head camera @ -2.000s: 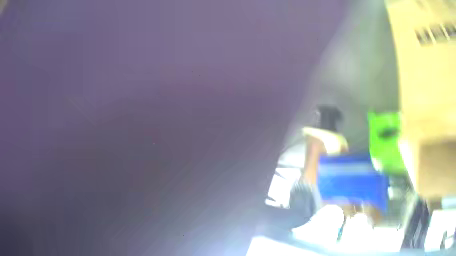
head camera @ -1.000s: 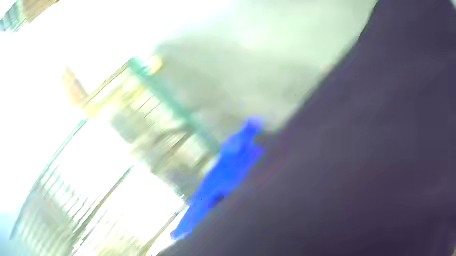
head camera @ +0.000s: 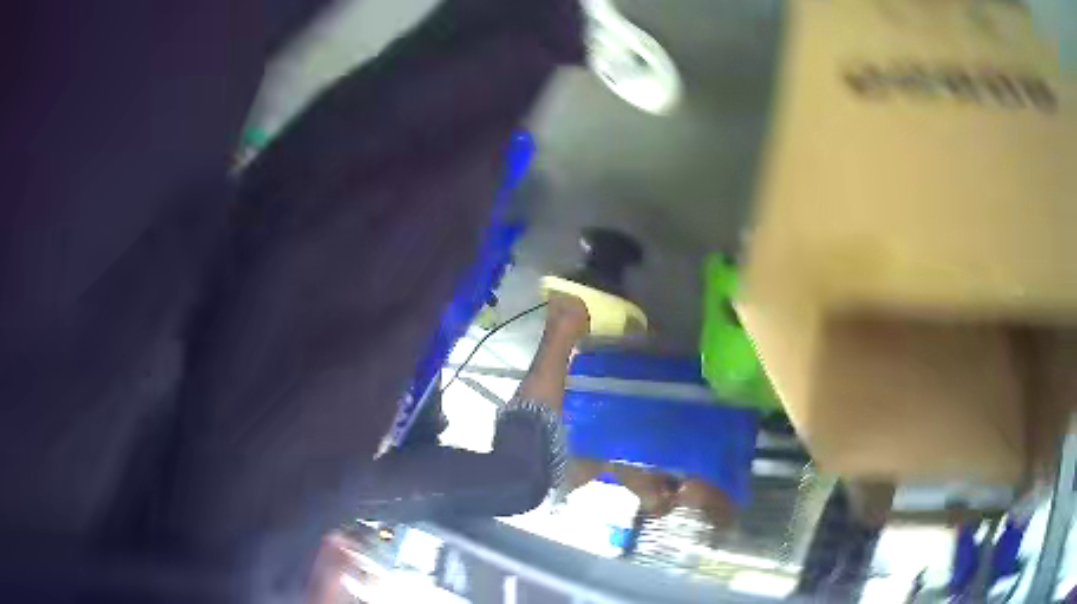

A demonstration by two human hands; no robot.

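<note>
Neither of my own hands can be made out. Dark clothing [head camera: 343, 236] covers the left side, very close. A brown carton [head camera: 903, 177] with dark print fills the upper right. A blue bin-like object [head camera: 661, 431] is at lower centre, with a bright green object [head camera: 732, 336] between it and the carton. A bare forearm [head camera: 547, 372] with a dark sleeve, apparently another person's, reaches to a pale yellow object [head camera: 602, 309]. A black round thing [head camera: 611, 254] touches or overlaps that object. The view is blurred and tilted.
A white ring-shaped object [head camera: 634, 65] is at upper centre over grey floor [head camera: 697, 153]. A long blue edge [head camera: 467, 307] runs beside the dark clothing. Blurred white and metallic shapes and a curved grey band lie along the bottom.
The view has swung away from the mesh cage seen one second ago. The dark clothing has gone from the right side to the left. The carton, green object and forearm show again.
</note>
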